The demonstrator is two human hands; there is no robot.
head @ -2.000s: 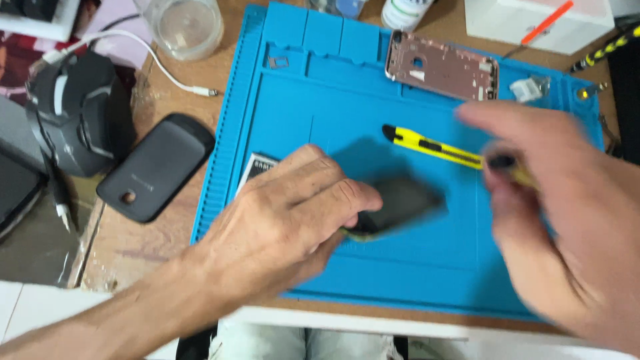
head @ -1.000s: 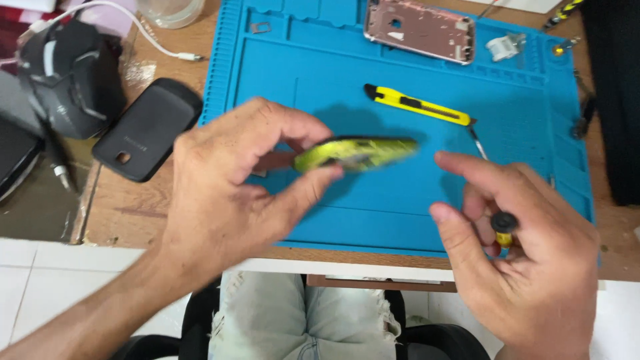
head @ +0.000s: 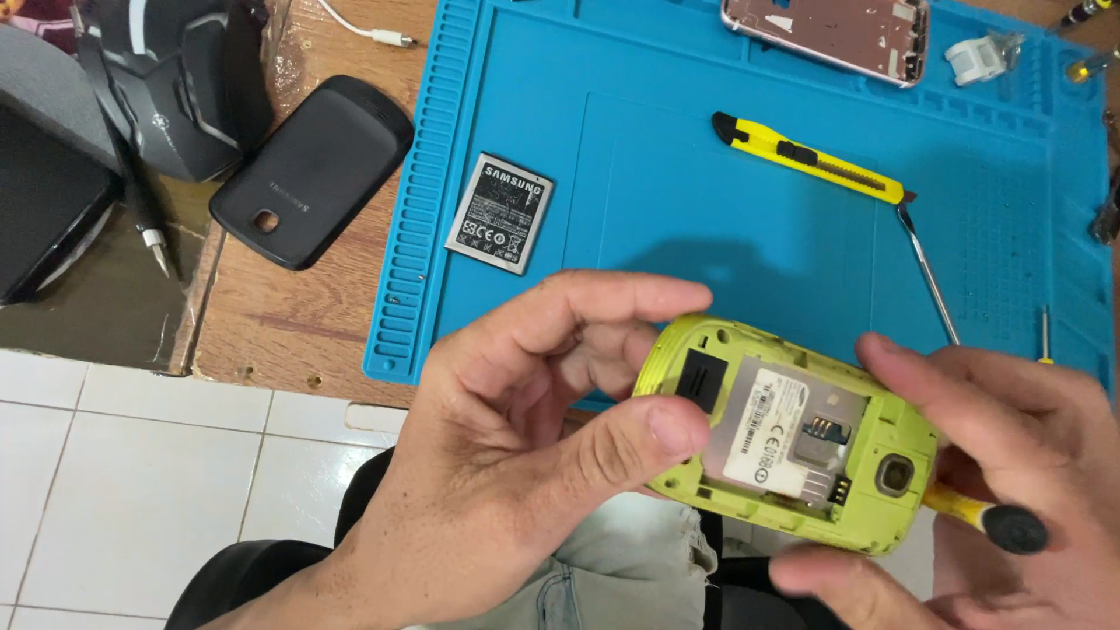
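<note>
My left hand (head: pixel 560 437) grips the left end of a yellow-green Samsung phone body (head: pixel 875 490), thumb on its face. The phone's back faces up, showing a bare battery bay with a label and a camera lens. At the phone's camera end, my right hand (head: pixel 989 490) has its fingers around it and also holds a small screwdriver with a yellow and black handle (head: pixel 1015 528); its tip is hidden. A Samsung battery (head: pixel 500 213) lies on the blue repair mat (head: pixel 647 210). Left of the mat, a black phone back cover (head: pixel 313 171) rests on the wooden table.
A yellow utility knife (head: pixel 809 159) lies on the mat, touching a thin metal tool (head: pixel 929 273). Behind are a pink phone housing (head: pixel 831 35) and a small white part (head: pixel 976 61). At left are a black mouse (head: pixel 179 83), a pen-like tool (head: pixel 136 192) and a white cable (head: pixel 372 33).
The phone body, earlier edge-on in my left hand, now has its open back facing up. My right hand has come to its camera end. The battery shows fully now.
</note>
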